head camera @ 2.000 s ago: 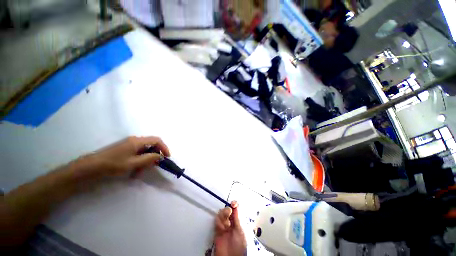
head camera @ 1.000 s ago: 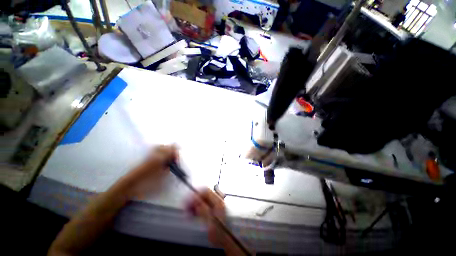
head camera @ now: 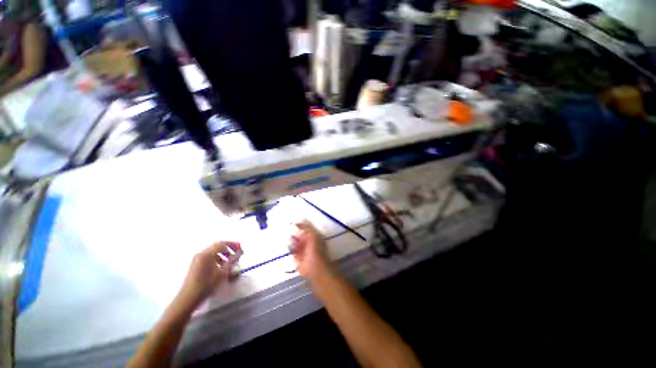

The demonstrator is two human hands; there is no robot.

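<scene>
My left hand (head camera: 211,267) is over the front of the white table, left of the needle area, with its fingers curled. My right hand (head camera: 309,250) is just right of it, with thumb and fingers drawn together. Blur hides whether either holds a small part. The white sewing machine (head camera: 288,180) with a blue stripe stands behind my hands. Its presser foot area (head camera: 262,215) is above and between them. A long thin dark tool, possibly the screwdriver (head camera: 334,219), lies under the machine arm, apart from my hands.
Dark-handled scissors (head camera: 388,237) lie under the arm at the right. A blue patch (head camera: 39,251) marks the table's left side. A large black object (head camera: 244,72) hangs in view above the machine head. A cream thread cone (head camera: 372,93) stands behind. A person's arm (head camera: 29,57) shows at far left.
The view has swung right and the machine is now more central. The screwdriver no longer shows between my hands; a thin dark tool now lies under the arm. My hands are apart.
</scene>
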